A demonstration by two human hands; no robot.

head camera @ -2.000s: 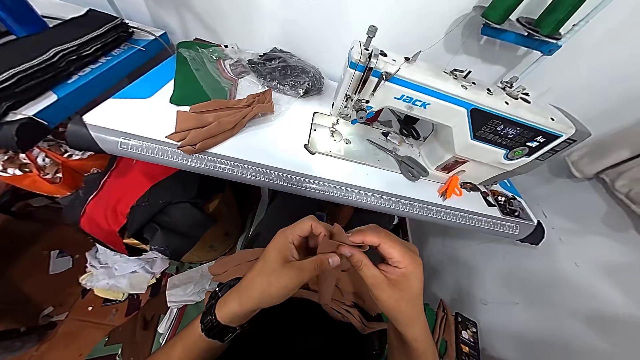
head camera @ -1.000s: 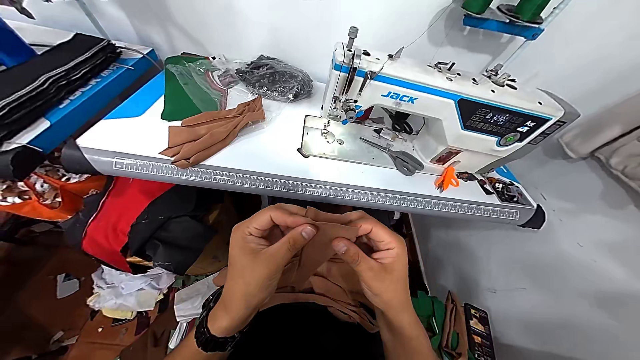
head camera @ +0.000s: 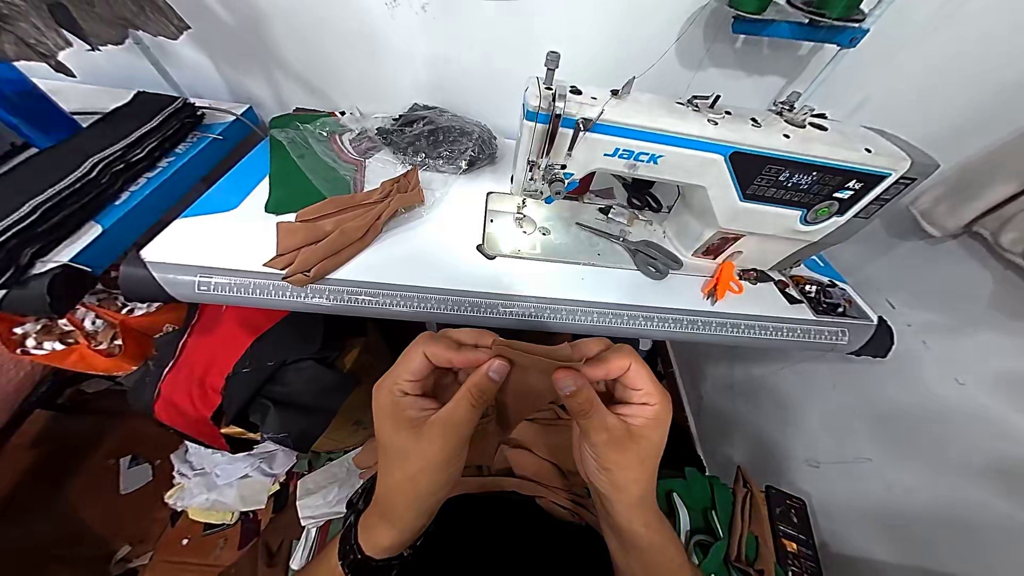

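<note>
Between my two hands, low in the centre of the head view, a brown fabric piece (head camera: 530,384) is stretched by its top edge. My left hand (head camera: 436,424) pinches one end between thumb and fingers, and my right hand (head camera: 620,416) pinches the other. More brown fabric lies below them over my lap. Beyond the hands stands a white Jack sewing machine (head camera: 680,168). Grey-handled scissors (head camera: 652,258) rest by its bed, and small orange-handled snips (head camera: 722,282) lie to their right. A stack of brown fabric pieces (head camera: 348,228) is on the table at left.
The sewing table (head camera: 448,276) has a ruler strip along its front edge. Green fabric (head camera: 304,164) and a plastic bag of dark material (head camera: 438,138) lie at its back. Dark fabric strips (head camera: 96,176) are stacked at far left. Below are red and black cloth (head camera: 216,368) and crumpled white scraps (head camera: 228,476).
My fingers have shifted from bunched close together on the brown fabric to farther apart, with its edge now spread between them. Both hands keep hold of it.
</note>
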